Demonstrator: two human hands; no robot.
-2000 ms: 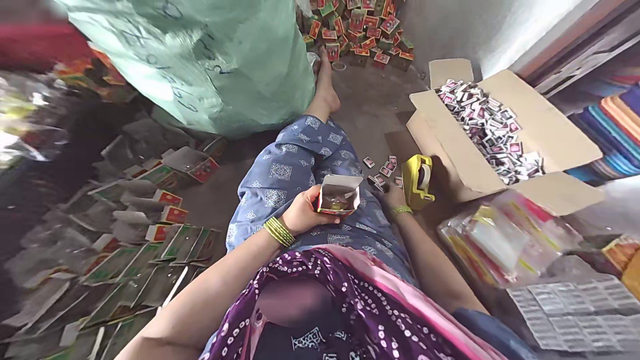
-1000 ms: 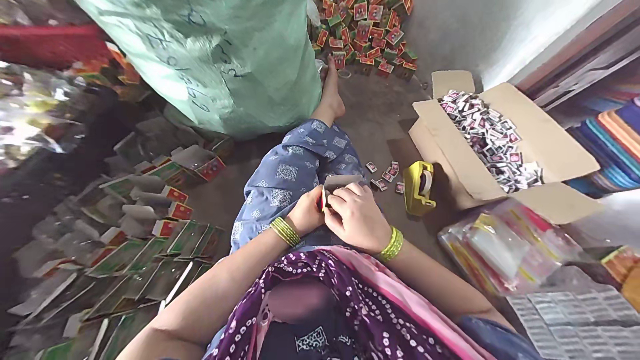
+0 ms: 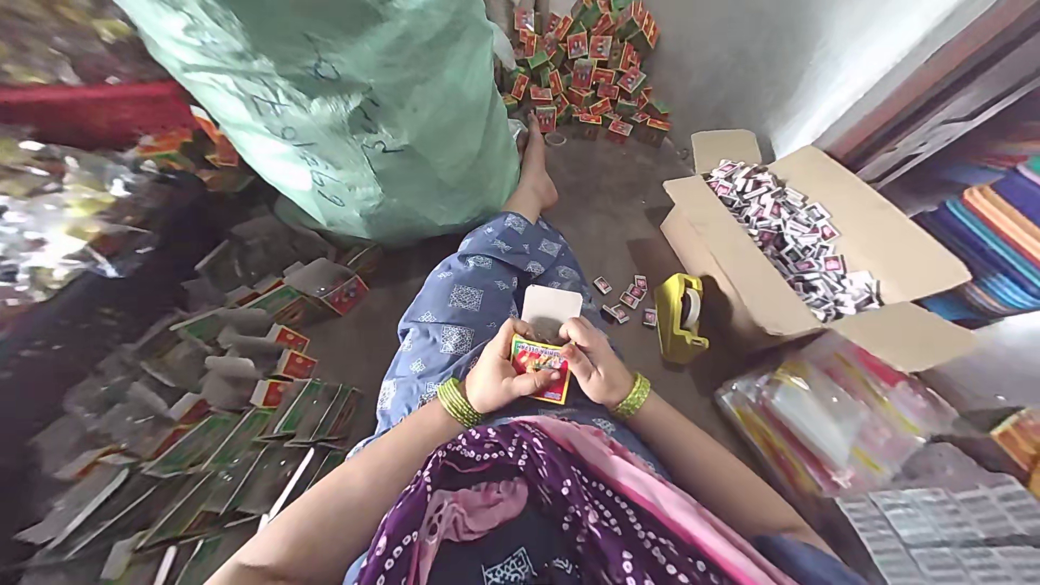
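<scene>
A small printed red, yellow and green carton lies between my hands above my lap, its pale flap standing up on the far side. My left hand grips its left side, the thumb across the printed face. The fingers of my right hand pinch its upper right edge by the opening. What is inside is hidden. Several small matchbox-like boxes lie on the floor beyond my right hand, beside a yellow tape dispenser.
A cardboard box full of tiny boxes stands at the right, near plastic packets. A large green sack stands ahead. Open cartons cover the left floor; a pile of closed cartons lies at the far end.
My right hand was down by the small boxes two seconds ago, then over the carton; now it holds the carton's edge. The carton has tipped so its printed face shows.
</scene>
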